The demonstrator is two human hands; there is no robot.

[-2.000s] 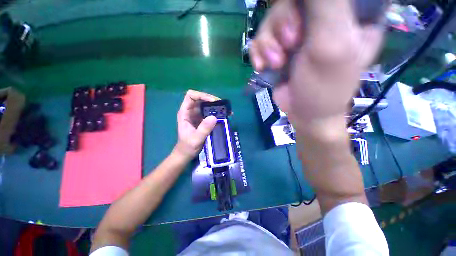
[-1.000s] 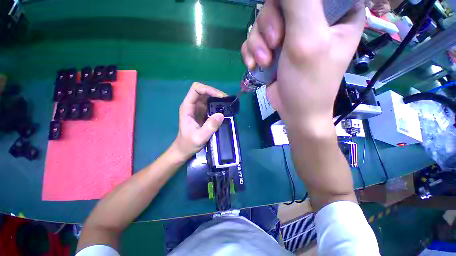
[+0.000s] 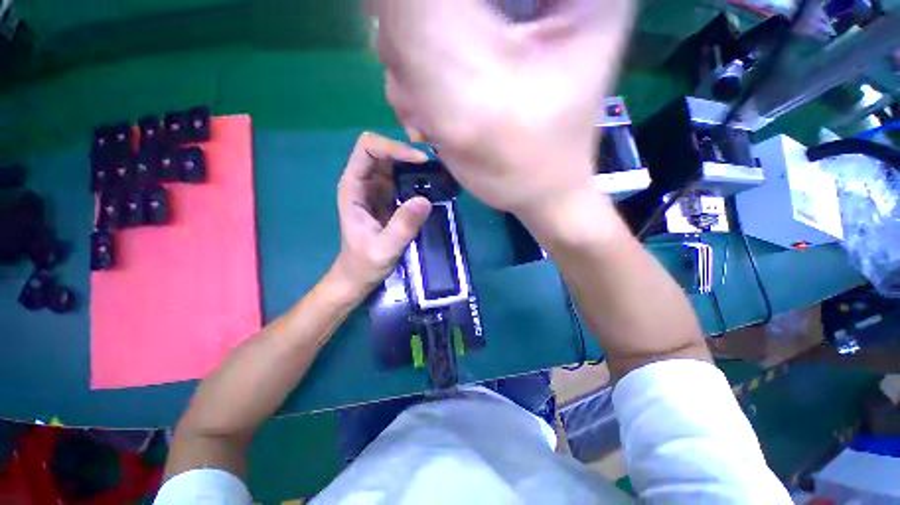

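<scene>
The handheld unit (image 3: 437,254), black with a pale-framed dark window, lies lengthwise on a dark flat fixture (image 3: 395,330) with white lettering and lime-green pads. A black end cap (image 3: 424,183) sits at its far end. My left hand (image 3: 377,217) holds the cap and the unit's far end from the left, thumb on the near edge. My right hand (image 3: 503,108), large and blurred, is raised over the right side of the cap. A dark end of the electric screwdriver (image 3: 520,8) shows at the top of its fist; the tip is hidden behind the hand.
A pink foam mat (image 3: 178,316) with rows of black caps (image 3: 158,166) lies left, with loose black parts (image 3: 44,286) beside it. Screw feeders (image 3: 725,158), a white box (image 3: 797,197) and a black hose (image 3: 863,148) stand right. Cables run over the bench's near right edge.
My right hand has moved left, over the cap, and the screwdriver tip is now hidden. My left hand still holds the unit. The whole view has shifted slightly.
</scene>
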